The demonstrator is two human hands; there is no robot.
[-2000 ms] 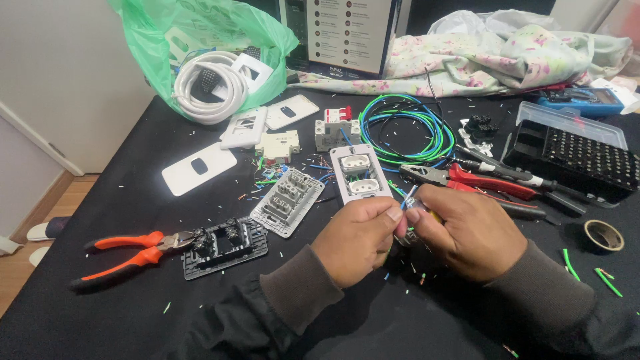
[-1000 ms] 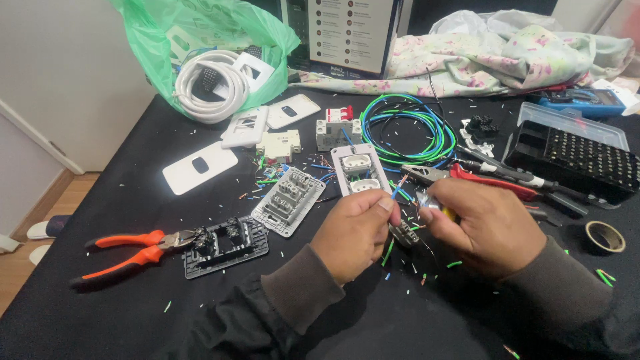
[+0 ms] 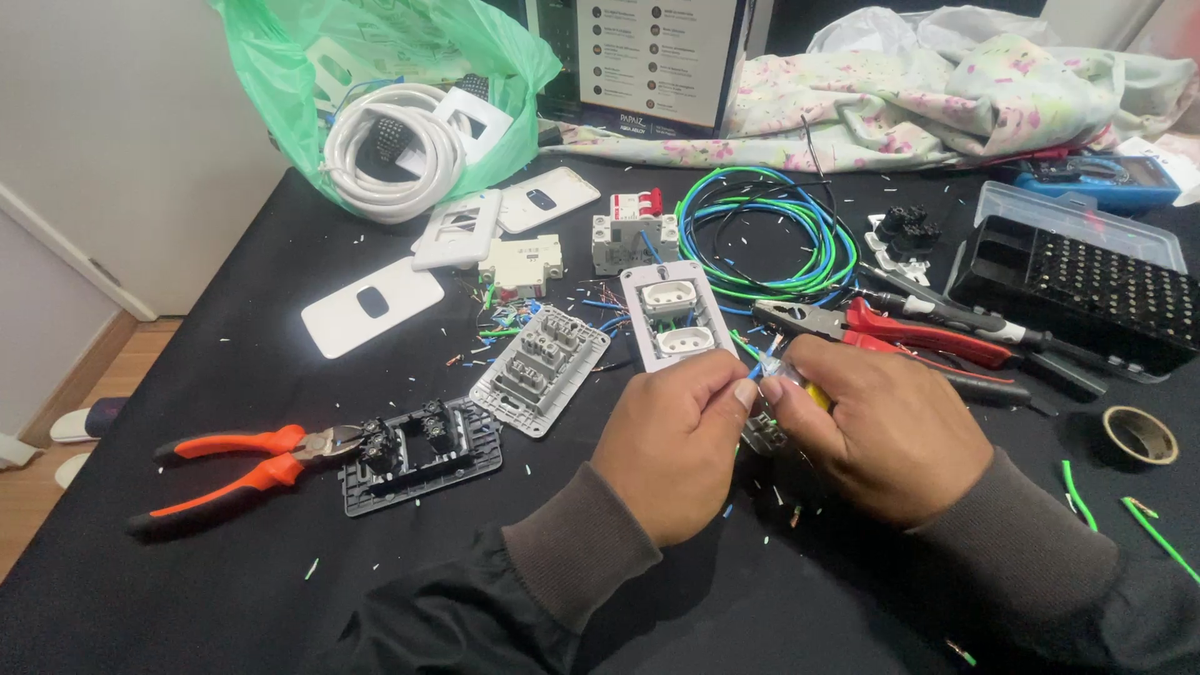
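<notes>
My left hand [image 3: 670, 445] pinches a blue insulated wire [image 3: 757, 366] between thumb and forefinger, just below the white socket frame [image 3: 640, 323] with its two outlets. Close against it, my right hand [image 3: 881, 427] is closed on a small tool with a clear and yellow handle [image 3: 817, 396], its tip by the wire. A small grey terminal module [image 3: 764, 433] shows partly beneath the fingertips; what bears it is hidden. A green wire [image 3: 747, 347] runs from the frame toward the hands. Left of them lie a grey switch frame [image 3: 541, 370] and a black module frame [image 3: 422, 457].
Orange-handled pliers [image 3: 230, 469] lie at left, red-handled pliers [image 3: 881, 337] at right. Behind are a circuit breaker [image 3: 635, 234], coiled wires [image 3: 844, 246], white cover plates [image 3: 373, 307] and a green bag [image 3: 506, 56]. A black bit case [image 3: 994, 258] and tape roll [image 3: 1139, 436] lie right.
My right hand's fingers have closed in toward my left fingertips, covering more of the small grey module seen between the hands one second ago.
</notes>
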